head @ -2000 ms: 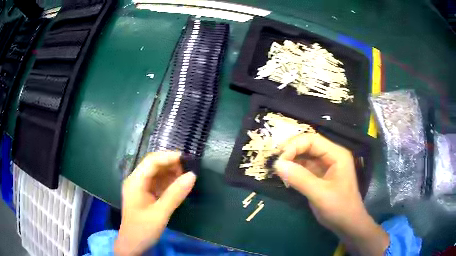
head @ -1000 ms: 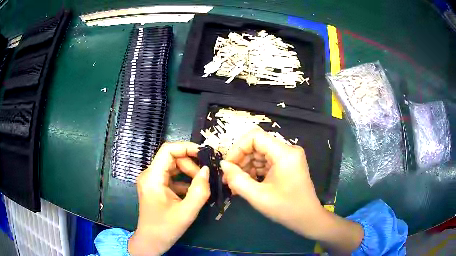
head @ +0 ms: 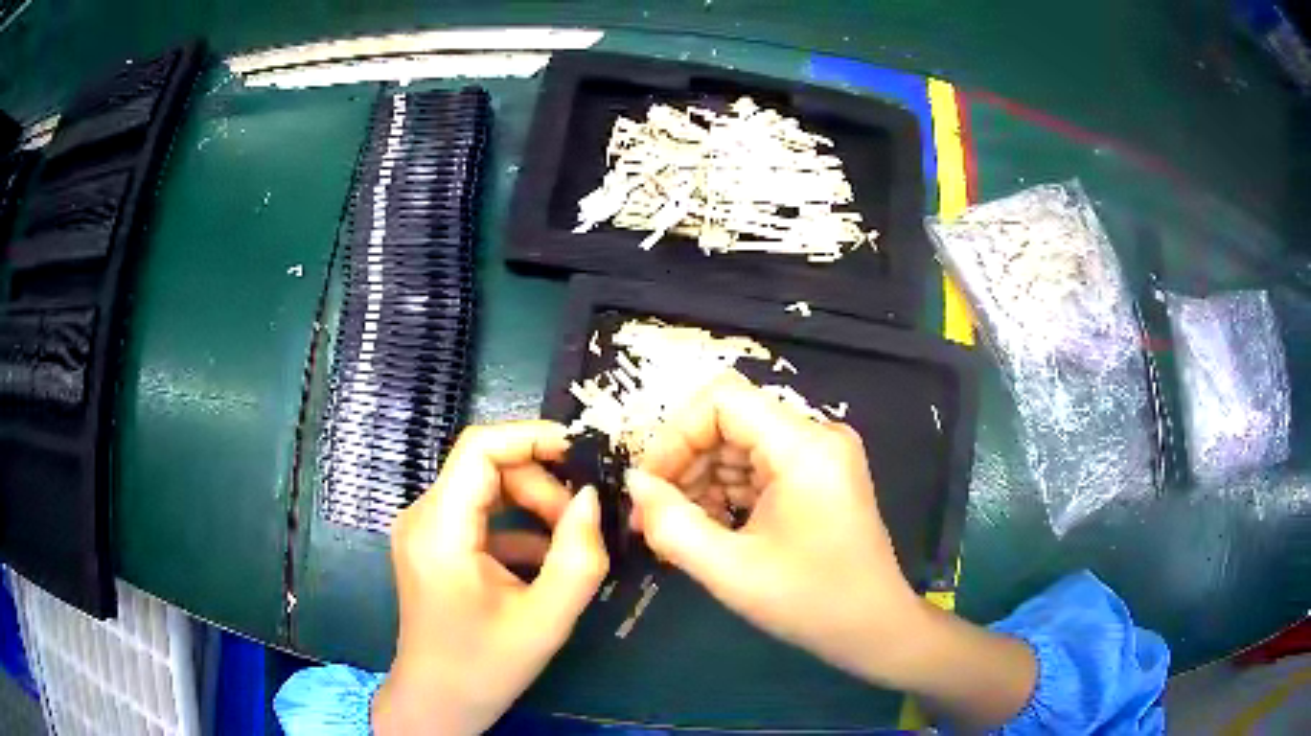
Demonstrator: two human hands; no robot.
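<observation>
My left hand holds a black plastic housing upright between thumb and fingers. My right hand is closed at the housing's right side, thumb and forefinger pinched against it; whether a metal piece is between them is hidden. The near black tray with a heap of pale contact strips lies just behind my hands. The far black tray holds a whiter heap. Loose contact pieces lie on the green surface below the housing.
A row of black housings stands left of the trays. A black compartment tray is at far left, a white plastic basket below the edge. A large clear bag, a thin dark tool and a small clear bag lie right.
The view has shifted, so trays and row sit further left. My left hand has brought the housing beside the near tray; my right hand has moved from the heap to the housing.
</observation>
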